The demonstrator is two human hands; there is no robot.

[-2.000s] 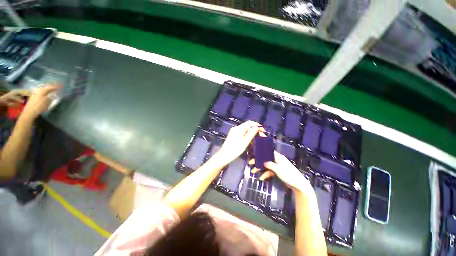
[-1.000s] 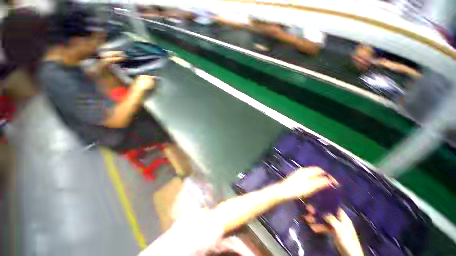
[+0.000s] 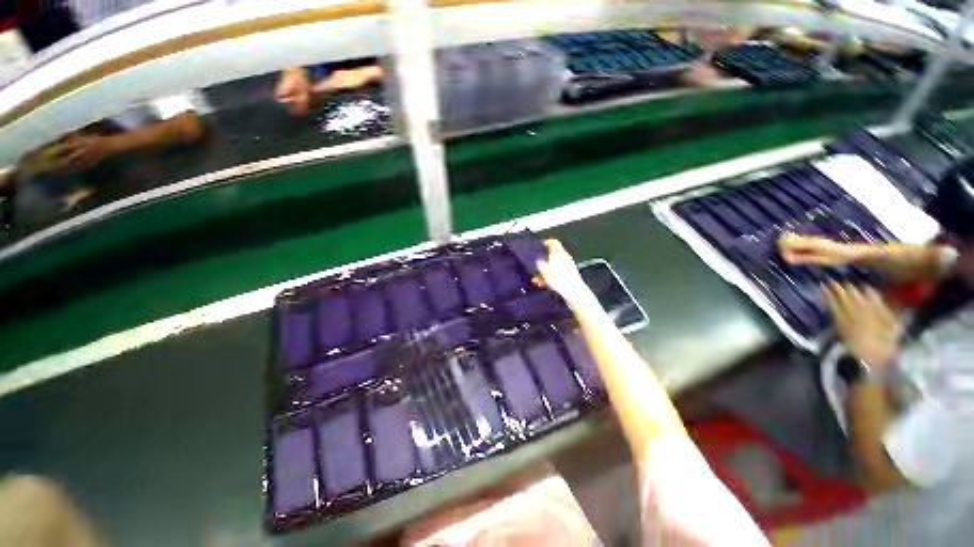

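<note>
A black blister tray (image 3: 368,397) lies on the dark green bench with purple phone cases (image 3: 388,436) in two rows and more lying sideways between them. A clear strip with a grid (image 3: 454,401) lies across the middle and lower cases. My right hand (image 3: 554,267) is at the tray's far right corner, its fingers at the end case of the top row; whether they grip the case or the tray edge is unclear. My left hand is not clearly seen. A blurred skin-toned shape (image 3: 41,517) is cut off at the lower left, and I cannot tell what it is.
A smartphone (image 3: 612,296) lies right of the tray. Further right, a person's hands (image 3: 863,324) are over another filled tray (image 3: 755,230). A white post (image 3: 423,134) stands behind my tray at the green conveyor (image 3: 272,228). A red stool (image 3: 771,470) is below the bench.
The view has swung right, from the left neighbour to the right one. My right hand has moved to the tray's far right corner. My hands no longer show together around a case.
</note>
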